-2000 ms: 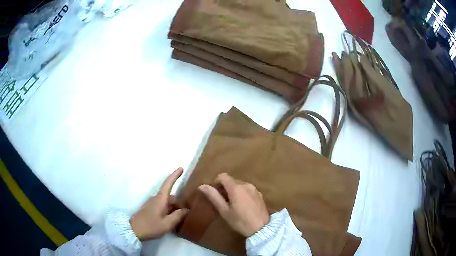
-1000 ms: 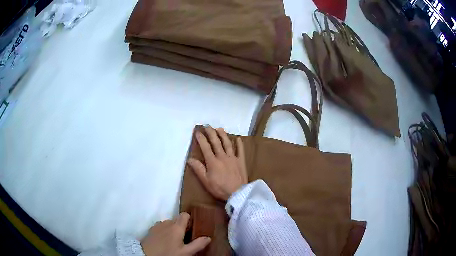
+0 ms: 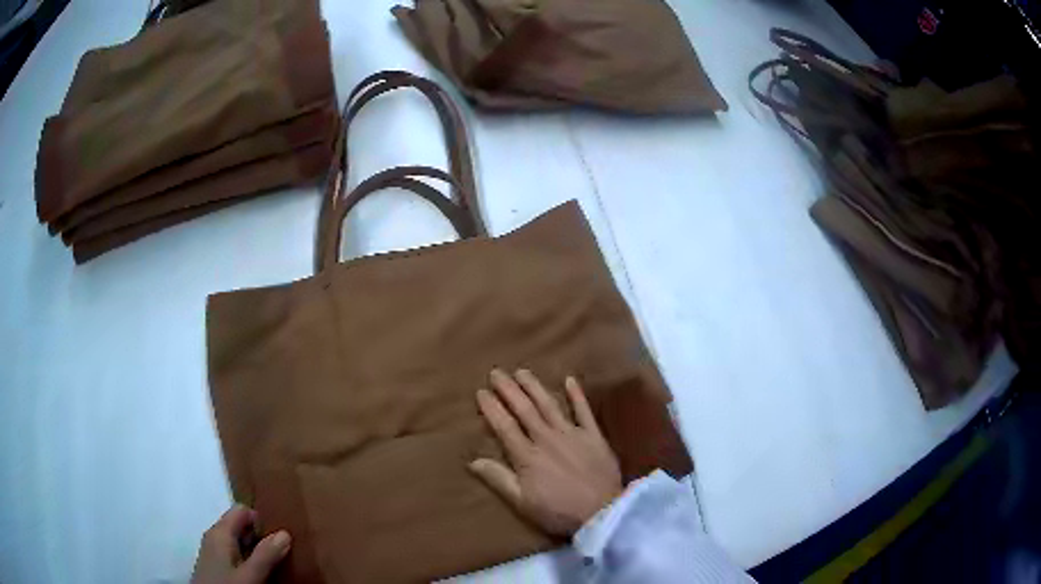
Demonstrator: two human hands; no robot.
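Observation:
A brown tote bag (image 3: 422,331) lies flat on the white table in front of me, its handles (image 3: 400,177) pointing away. Its base panel (image 3: 422,496) is folded up across the lower body, with reddish-brown corners at both ends. My left hand (image 3: 237,550), partly cut off by the bottom edge, pinches the bag's lower left corner between thumb and fingers. My right hand (image 3: 548,456) lies palm down with fingers spread on the right part of the base panel, gripping nothing.
A stack of folded brown bags (image 3: 188,126) lies at the upper left. Another brown bag (image 3: 594,57) lies at the top middle. A dark crumpled heap of bags (image 3: 902,228) lies at the right, near the table edge. A yellow floor line (image 3: 902,508) shows lower right.
The view has swung to the right. My right hand has moved from the bag's upper left to the right side of its base panel. The base panel now lies flatter across the bag.

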